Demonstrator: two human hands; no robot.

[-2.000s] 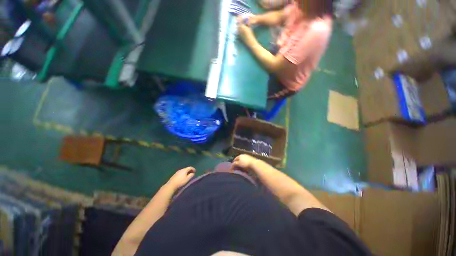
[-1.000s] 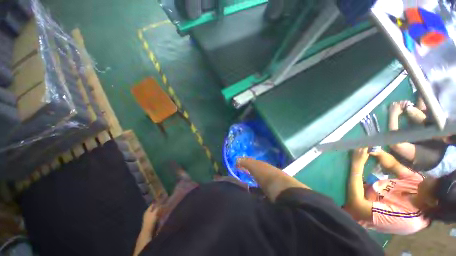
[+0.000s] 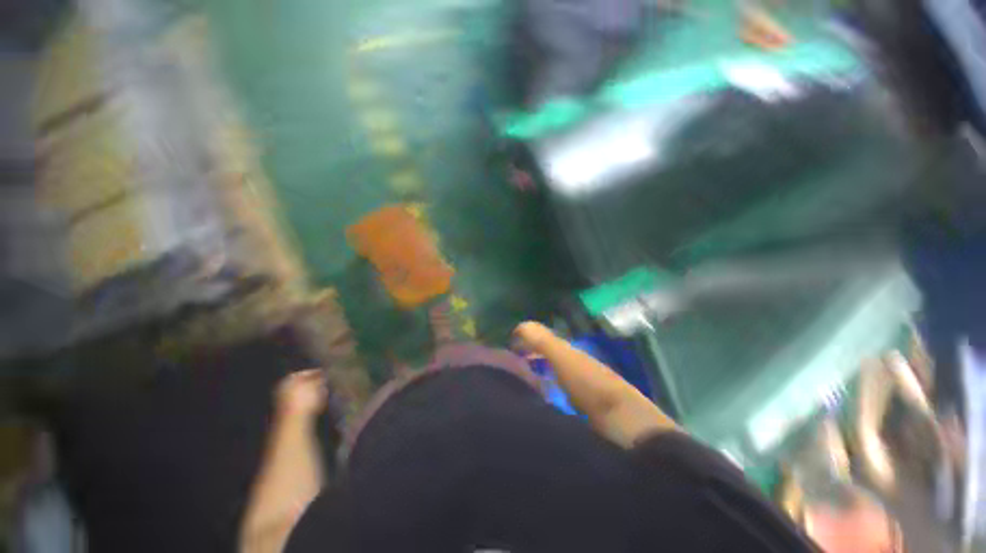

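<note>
The frame is strongly blurred. My left hand [image 3: 302,391] hangs at the lower left, over the dark top of a load; it shows nothing held, but its fingers cannot be made out. My right hand [image 3: 530,337] is just right of my waist, in front of the blue tub [image 3: 559,396]; I see nothing in it, and its fingers are blurred. An orange-brown stool [image 3: 402,257] stands on the green floor ahead of me.
A wrapped pallet load [image 3: 162,162] with pale wooden slats is on the left. The green conveyor belt [image 3: 746,194] runs at the right. Blurred arms of people [image 3: 892,416] show at the lower right. Yellow tape [image 3: 380,124] marks the floor beyond the stool.
The view has turned and moved forward; the stool now appears closer to the middle. My left hand shows higher, over the dark load top. Less of the blue tub shows, beside my right forearm.
</note>
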